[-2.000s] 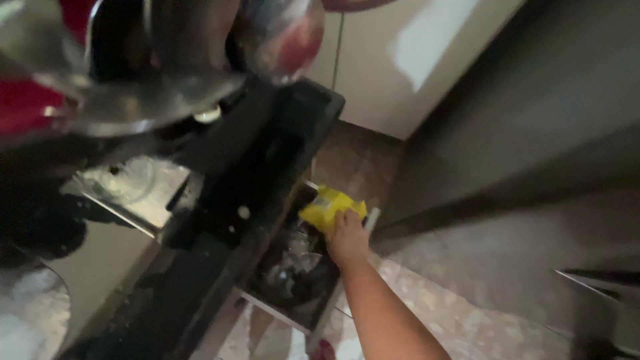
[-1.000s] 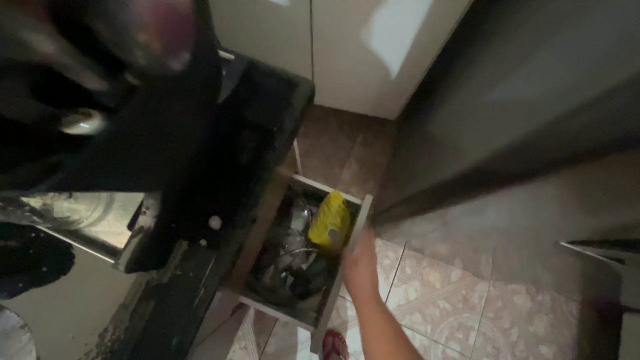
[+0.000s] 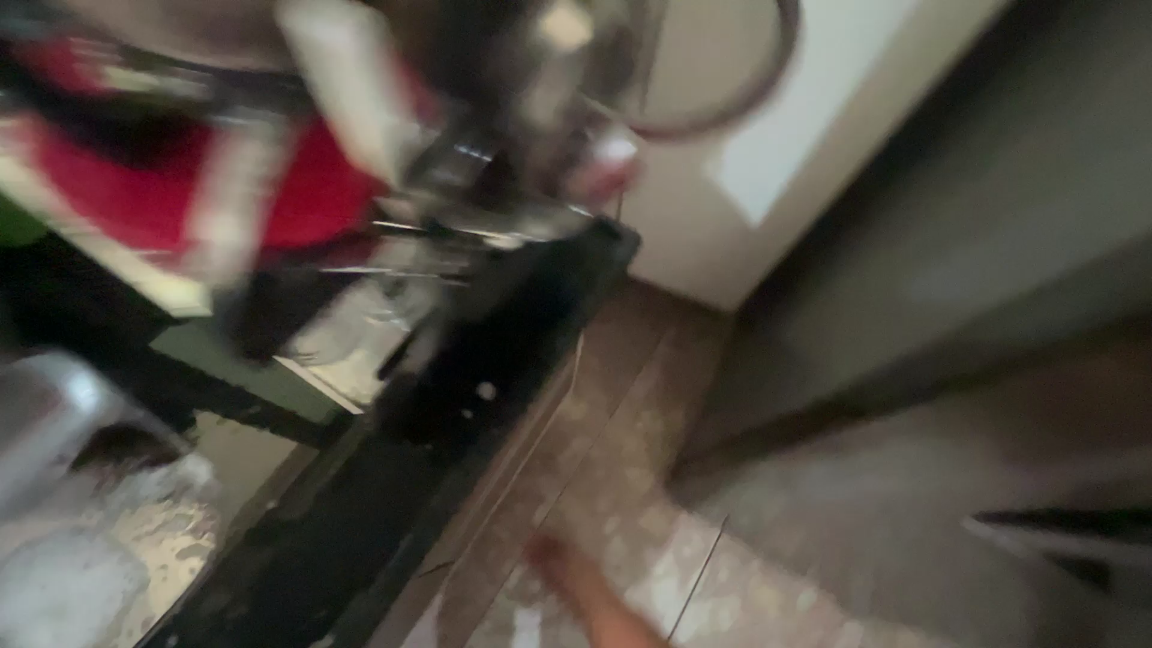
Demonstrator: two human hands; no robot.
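Note:
One hand (image 3: 553, 558), blurred, reaches in from the bottom beside the cabinet front (image 3: 504, 481) below the dark counter edge; by its arm it appears to be my right hand. Its fingers are too blurred to show whether they are apart, and no object shows in it. The drawer no longer stands out from the cabinet, and the yellow packet is out of sight. My left hand is outside the view.
A dark, glossy counter (image 3: 450, 405) runs diagonally. Blurred metal kitchenware (image 3: 504, 153) and a red item (image 3: 306, 198) stand at upper left. A large grey appliance or cabinet (image 3: 900, 315) bounds the tiled floor (image 3: 684, 558) on the right.
Two seconds ago the hand held the yellow packet over the open drawer; one second ago the packet lay in it, with the hand at the drawer front. Now the drawer is shut.

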